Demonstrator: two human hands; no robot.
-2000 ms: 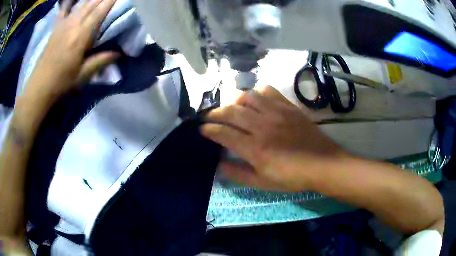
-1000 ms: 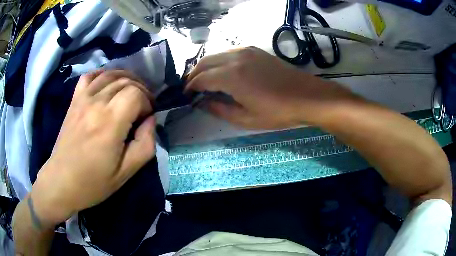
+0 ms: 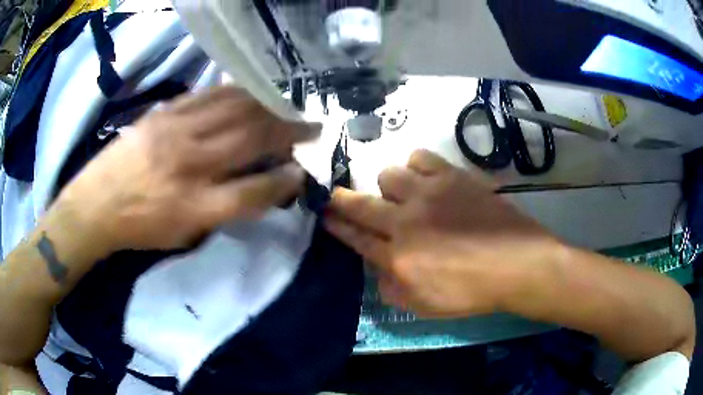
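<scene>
The dark fabric panel (image 3: 308, 308) and the light fabric panel (image 3: 220, 289) lie joined in front of the machine and hang over the table's front edge. My left hand (image 3: 200, 166), slightly blurred, holds the dark cloth edge near the presser foot (image 3: 340, 163). My right hand (image 3: 439, 231) pinches the same dark edge from the right, with its fingertips just in front of the foot. The two hands' fingertips are close together. The exact folding of the cloth between them is hidden.
The lockstitch machine head (image 3: 439, 38) hangs over the hands, with a white-grey knob (image 3: 365, 128) low beside the needle area. Scissors (image 3: 505, 131) lie to the right, with a slim metal tool (image 3: 563, 123) across them. A green ruler strip (image 3: 416, 335) runs along the front edge.
The view has shifted, showing more of the machine head. The joined panels are spread out again below my hands. My left hand has moved right and up, towards the foot; my right hand still holds the cloth.
</scene>
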